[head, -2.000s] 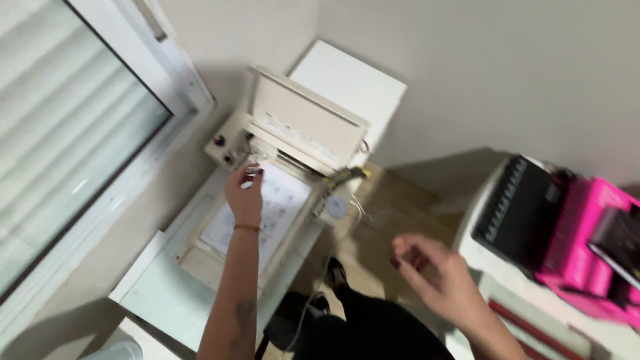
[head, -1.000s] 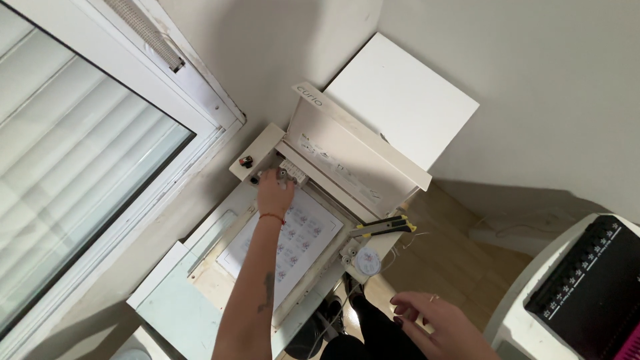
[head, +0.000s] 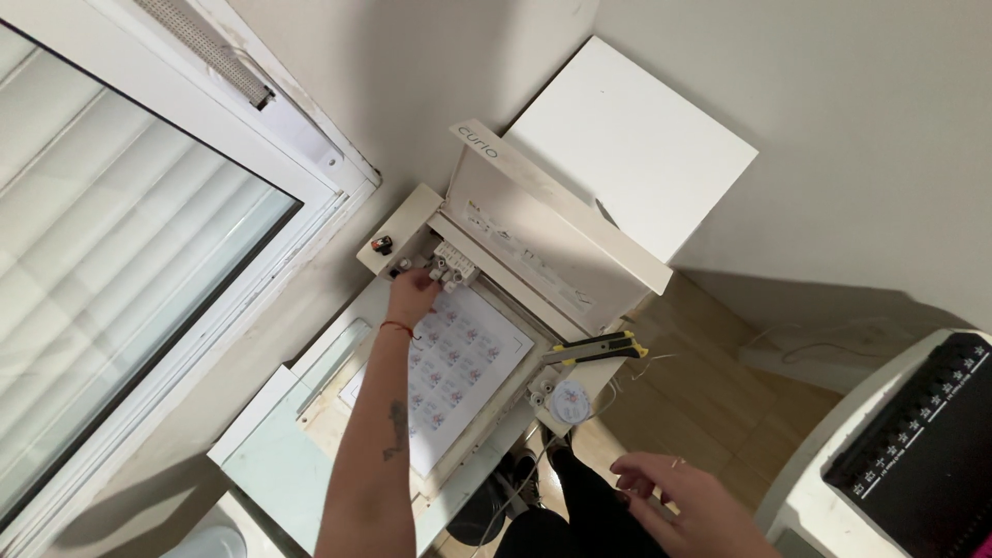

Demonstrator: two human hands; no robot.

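A Curio cutting machine (head: 558, 209) stands with its lid raised. My left hand (head: 414, 296) is at its tool carriage (head: 456, 262), fingers against the carriage's left side; the fingertips are partly hidden. Beneath that hand lies a white sheet printed with rows of small designs (head: 465, 364), on the machine's cutting mat (head: 329, 403). My right hand (head: 659, 492) hovers at the lower right, fingers loosely curled, with nothing seen in it. On the machine's right end are a black and yellow utility knife (head: 597, 349) and a round printed piece (head: 570, 401).
A small black and red part (head: 382, 245) sits on the machine's left end. Behind stands a white box-like surface (head: 635, 147). A black binding machine (head: 922, 449) is on a white table at right. A window frame (head: 256, 147) is at left. A thin cable (head: 527, 480) hangs in front.
The left hand stays at the carriage, its fingers shifted slightly. The right hand stays free at the lower right. The view has moved so that less of the right-hand table shows than at first.
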